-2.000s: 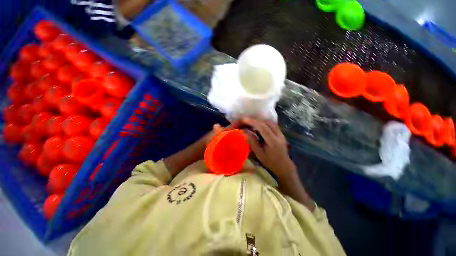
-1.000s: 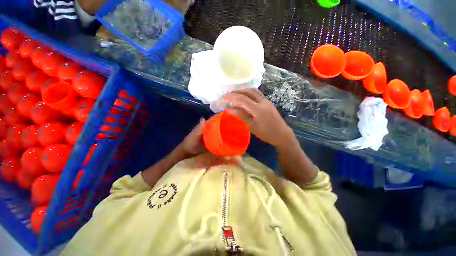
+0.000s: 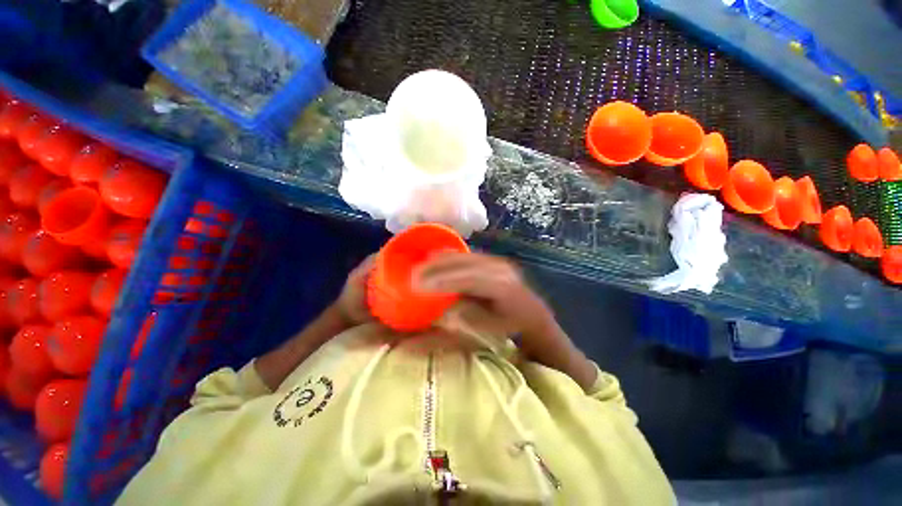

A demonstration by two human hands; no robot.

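An orange shell (image 3: 401,267) is held in front of my chest, its opening facing up. My left hand (image 3: 355,294) grips its left side, with the fingers partly hidden behind the shell. My right hand (image 3: 490,289) is blurred, its fingertips over or inside the opening; whether they hold a small part cannot be seen. The white cup (image 3: 437,104) stands on a white rag (image 3: 366,168) on the ledge (image 3: 593,222). Small silvery loose parts (image 3: 532,198) lie scattered right of the cup.
The blue crate (image 3: 129,321) full of orange shells is at the left. A blue parts tray (image 3: 232,64) sits at the ledge's upper left. A second white rag (image 3: 696,242) lies farther right. The mesh conveyor belt (image 3: 534,74) carries orange shells (image 3: 618,132) and a green shell (image 3: 614,11).
My right hand has moved from near the rag at the cup's base down over the shell's opening. My left hand still holds the shell. The camera view has shifted.
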